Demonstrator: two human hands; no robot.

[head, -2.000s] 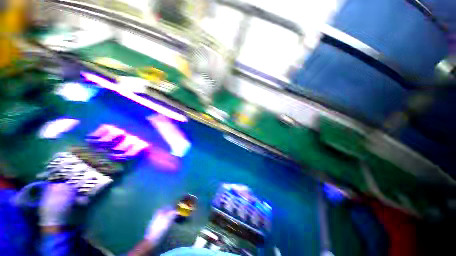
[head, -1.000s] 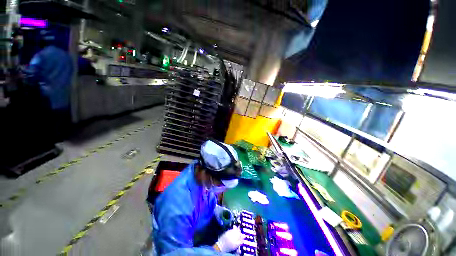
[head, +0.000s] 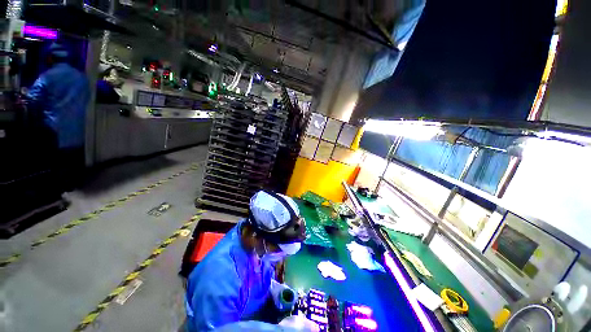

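Neither of my hands is in view. A green-blue bench (head: 304, 267) runs away from the bottom edge. Nearest on it, at the bottom, lies a circuit board with rows of white parts (head: 317, 303). Beside it to the right are boards lit pink-violet (head: 360, 316), cut off by the edge. Another worker in blue (head: 223, 282), with cap and mask, leans over the white-part board; a gloved hand (head: 298, 321) is at it. That worker's other hand is by a small dark round cup (head: 286, 296). Pale blue cloth (head: 256, 327) shows at the bottom edge; whose is unclear.
A glowing violet lamp (head: 405, 285) edges the green shelf (head: 421, 251), which holds yellow tape (head: 453, 301) and a fan (head: 531, 320). White crumpled cloths (head: 332, 270) lie mid-bench. Left are a black tray with red liner (head: 206, 246), rack trolley (head: 241, 152), aisle lines and a distant person (head: 61, 97).
The view has swung left and up from the bench; my hand with the amber cup left the picture. Since one second ago, the view shifted slightly and the neighbouring worker sits a little lower left.
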